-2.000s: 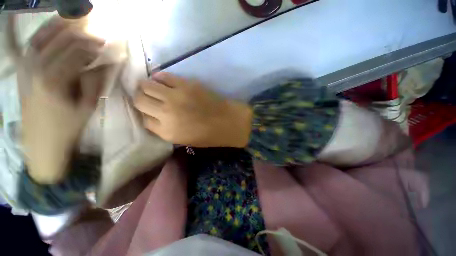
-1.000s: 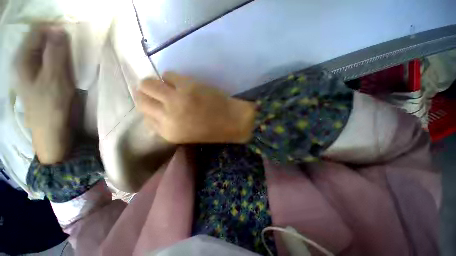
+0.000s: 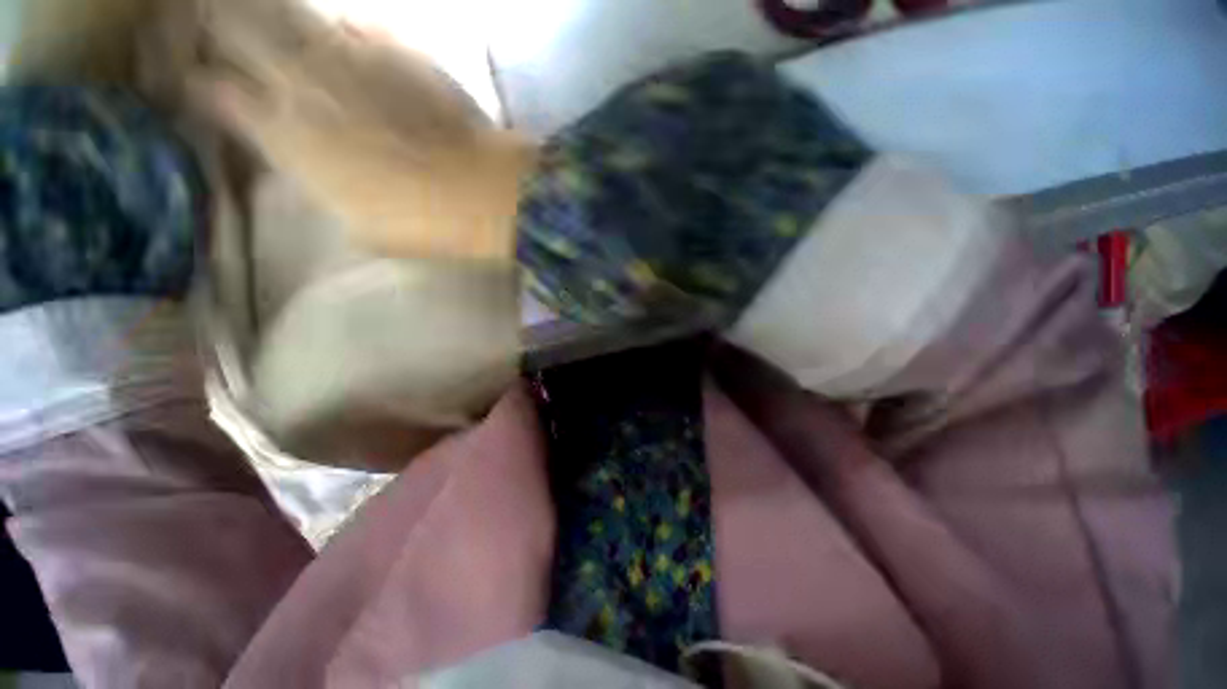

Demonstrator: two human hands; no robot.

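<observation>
Beige cloth (image 3: 390, 357) hangs in large folds over the table edge toward the lap. My right hand (image 3: 370, 135) is strongly blurred and reaches to the upper left over the cloth; its fingers cannot be made out clearly. My left hand (image 3: 101, 41) is a blurred shape at the top left, close to my right hand, and partly merges with the cloth. Whether either hand pinches cloth cannot be told. Bright glare covers the machine bed near the hands, and the needle area cannot be seen.
Dark red looped scissor handles (image 3: 814, 14) lie at the top edge on the white table (image 3: 1023, 101). The table's grey front edge (image 3: 1130, 195) runs to the right. A red basket (image 3: 1184, 377) with pale cloth is below it at right.
My right hand has moved up and left, its oversleeve now over the table corner. My left forearm has moved up and left. The view has shifted, and the scissor handles show again.
</observation>
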